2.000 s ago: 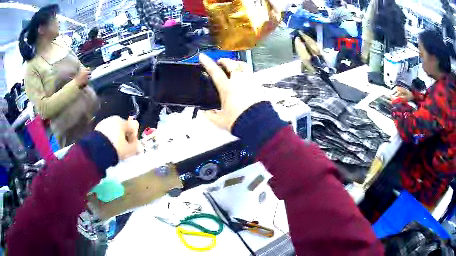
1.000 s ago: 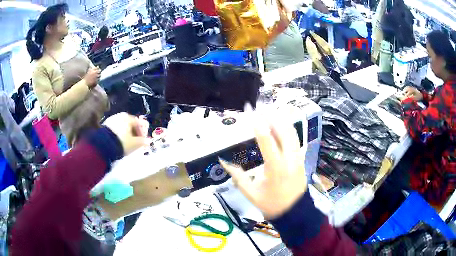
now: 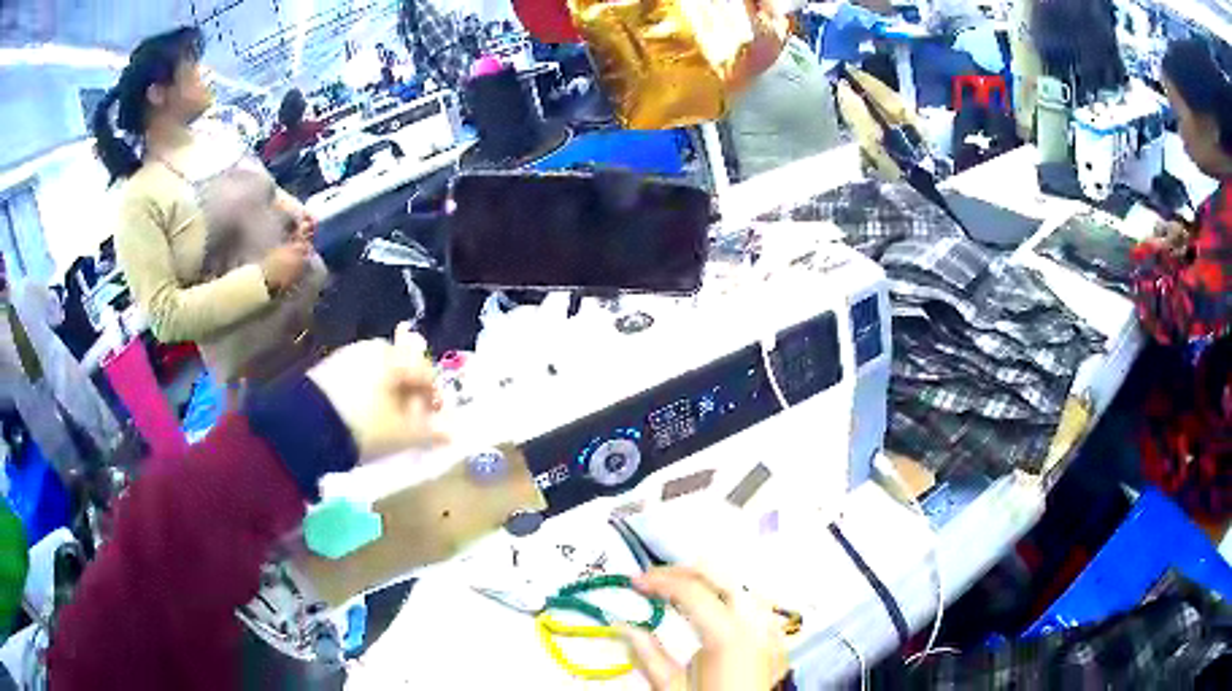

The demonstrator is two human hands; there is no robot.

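Observation:
A white sewing machine (image 3: 703, 405) with a dark control panel crosses the view. My left hand (image 3: 382, 398) is over the left part of its arm, fingers bent; whether it holds something small I cannot tell. My right hand (image 3: 716, 632) is at the bottom edge, partly cut off, fingers apart, beside and partly over the shears (image 3: 591, 651) with green and yellow handles. A black smartphone (image 3: 581, 232) stands behind the machine head. Brown cardboard (image 3: 432, 524) with a mint-green piece (image 3: 343, 528) is fixed along the arm.
Plaid fabric (image 3: 966, 304) is heaped behind the machine's right end. A person in beige (image 3: 203, 257) stands at left; another in red and black (image 3: 1189, 270) sits at right. A pink holder (image 3: 142, 392) is at left. A gold shiny thing (image 3: 655, 61) hangs at top.
My right hand has moved from the phone down to the shears. The phone stays upright without it. My left hand remains over the machine arm. The view has shifted slightly.

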